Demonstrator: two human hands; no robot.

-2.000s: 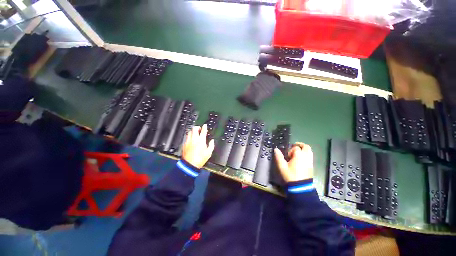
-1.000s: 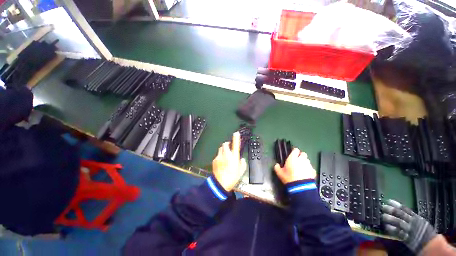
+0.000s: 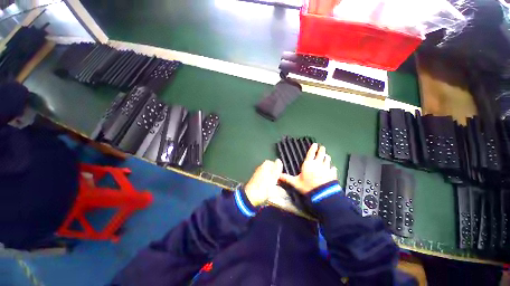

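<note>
A hand-held stack of black remotes (image 3: 294, 154) stands side by side near the front edge of the green bench, showing as parallel dark ridges. My left hand (image 3: 264, 181) is at its near left side, fingers bent against the near end. My right hand (image 3: 313, 169) lies along its right side, fingers pointing away and thumb across the near end. Both bare hands press the stack between them; its lower part is hidden. Slanted overlapping remotes (image 3: 151, 125) lie to the left. A short row of face-up remotes (image 3: 380, 192) lies to the right.
A dark cloth lump (image 3: 279, 99) lies mid-table. Beyond the pale rail (image 3: 223, 68) are sample remotes and a red bin (image 3: 355, 42) with clear plastic. More remotes stand at far left (image 3: 106, 66) and right (image 3: 436, 137). A red stool (image 3: 100, 201) stands on the floor.
The separate face-up remotes in front of me are now gathered into one stack between my hands. My hands have come together. The gloved hand at the right has left the view.
</note>
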